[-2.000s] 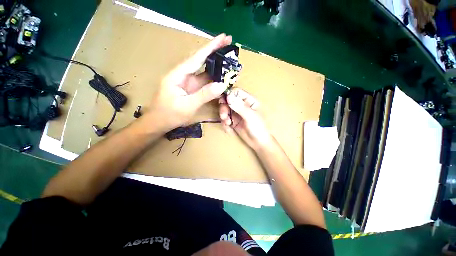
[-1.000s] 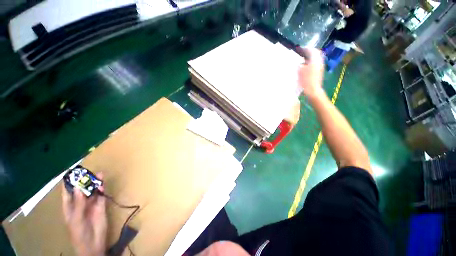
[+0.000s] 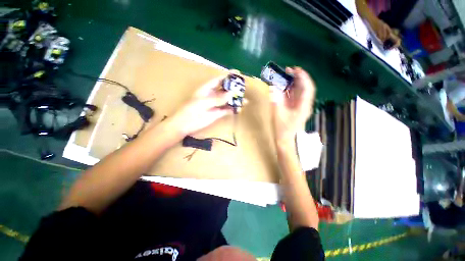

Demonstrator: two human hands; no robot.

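Note:
My left hand (image 3: 206, 107) holds an adapter housing with a circuit board (image 3: 235, 90) showing, its pale and yellow parts facing up. A thin cord runs down from it to a bundled output cord (image 3: 198, 143) on the tan cardboard sheet (image 3: 168, 66). My right hand (image 3: 294, 99) is blurred and holds a black housing cover (image 3: 276, 76) between thumb and fingers, to the right of the board and apart from it. Another bundled cord (image 3: 137, 106) lies on the cardboard left of my left forearm.
A board-and-cord pile (image 3: 43, 46) lies at far left. Stacked trays (image 3: 336, 148) with a white top sheet (image 3: 385, 160) stand at right. A crumpled white paper piece (image 3: 309, 150) lies by the cardboard's right edge. Another person's hand (image 3: 375, 25) shows at upper right.
The view has swung back over the cardboard. My right hand has come from the far side of the stack to beside my left hand and now holds the cover. My left hand still holds the board.

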